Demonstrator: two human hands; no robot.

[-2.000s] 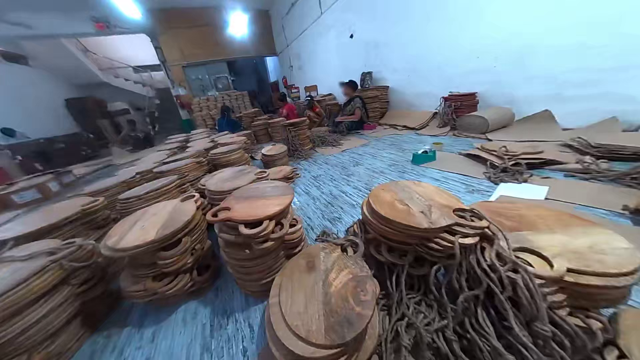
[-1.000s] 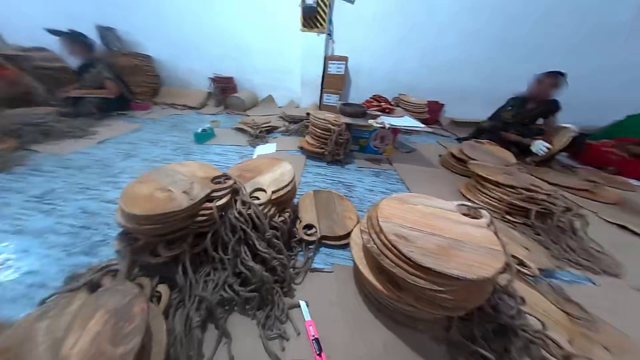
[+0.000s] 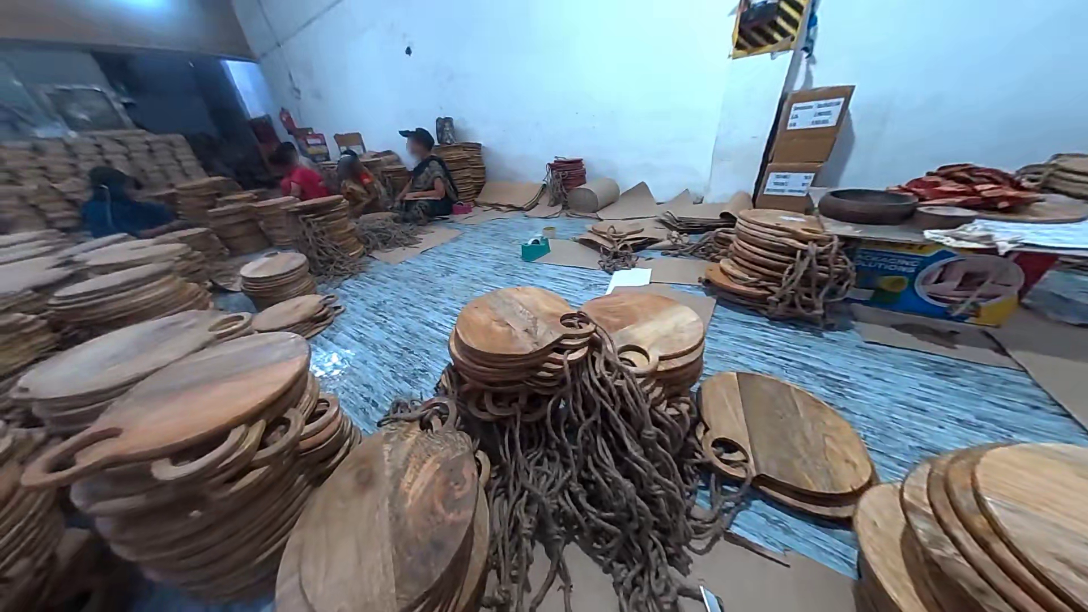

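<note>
Neither of my hands shows in the head view. In the middle stands a stack of round wooden boards with ring handles (image 3: 510, 323), and knotted brown cords (image 3: 595, 442) hang from it in a thick tangle. A second stack (image 3: 659, 327) touches it on the right. Nearer lies a pile of round boards (image 3: 387, 518), tilted. To the right, a few boards (image 3: 786, 433) lie low on the floor, and a taller stack (image 3: 1020, 518) is cut off by the frame's right edge. The tip of a cutter blade (image 3: 711, 599) shows at the bottom edge.
Many board stacks (image 3: 187, 425) crowd the left side. Several people sit on the floor at the back left, one in a dark cap (image 3: 429, 178). A green tape dispenser (image 3: 535, 248), cardboard sheets (image 3: 578, 253) and a corded board stack (image 3: 773, 255) lie beyond. Cardboard boxes (image 3: 807, 127) lean by the wall.
The view has swung right and then partly back left. The pink cutter seen whole one second ago now shows only its tip at the bottom edge.
</note>
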